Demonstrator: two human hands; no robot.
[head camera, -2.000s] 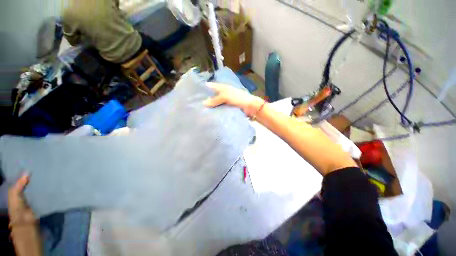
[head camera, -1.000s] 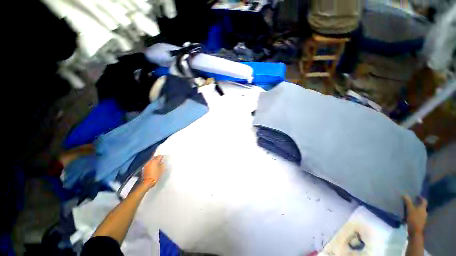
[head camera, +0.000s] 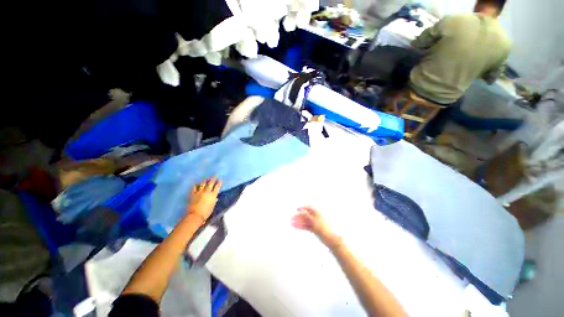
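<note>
My left hand (head camera: 205, 197) lies with spread fingers on the light blue denim panel (head camera: 232, 160) at the table's left edge, over its near border. A dark navy piece (head camera: 272, 121) lies across the far end of that panel. My right hand (head camera: 307, 219) is over the middle of the white table (head camera: 278, 257); its fingers look curled and blurred, and I cannot tell whether it holds something small. A stack of cut panels (head camera: 448, 207), pale grey-blue on top with navy layers (head camera: 399, 210) showing at the curved cutout, lies along the right side, touched by neither hand.
A white roll (head camera: 343, 105) and a blue one (head camera: 389, 127) lie beyond the far edge. A grey strap (head camera: 213, 244) is at the left edge, with cloth heaps (head camera: 117, 133) beyond. A person (head camera: 461, 56) sits on a wooden stool (head camera: 415, 110) at the back right.
My right hand has left the near end of the pale stack and moved to the table's middle. My left hand has moved from the table onto the light blue panel. The view has shifted.
</note>
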